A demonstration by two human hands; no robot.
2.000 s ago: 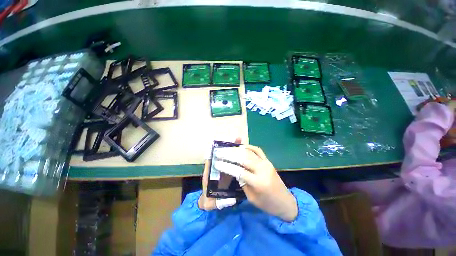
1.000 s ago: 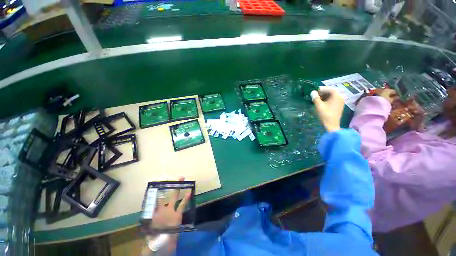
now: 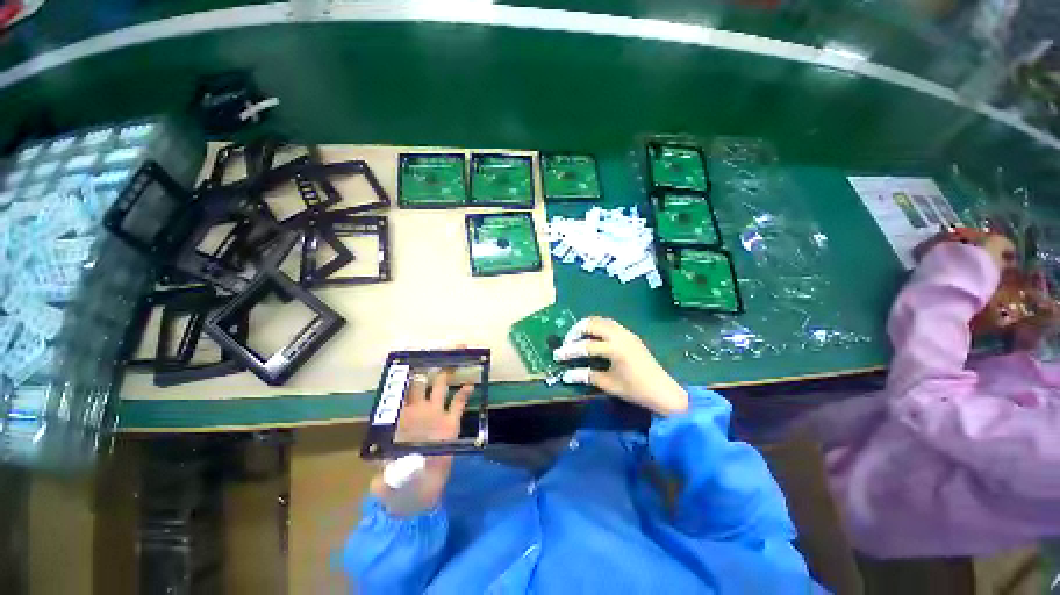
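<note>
My left hand (image 3: 432, 416) holds a black square frame (image 3: 481, 401) from below, at the bench's front edge. The fingers show through its open window, and a white strip (image 3: 392, 394) lies along its left side. A white finger cot is on the thumb. My right hand (image 3: 610, 363) grips a green circuit board (image 3: 537, 337) at its right side, just right of the frame and apart from it. White cots cover its fingertips. The board's underside is hidden.
Black frames (image 3: 277, 329) lie piled at left beside a tray of white-blue inserts (image 3: 52, 273). Boards (image 3: 502, 180) stand in rows on the beige sheet (image 3: 430, 305) and green bench. White inserts (image 3: 604, 241) lie heaped mid-bench. Clear film (image 3: 773, 279) and a person's pink sleeve (image 3: 944, 305) are at right.
My right hand has come back from the far right with a circuit board in it. My left hand still holds the frame. The head view has swung back to the right-hand sleeve's left.
</note>
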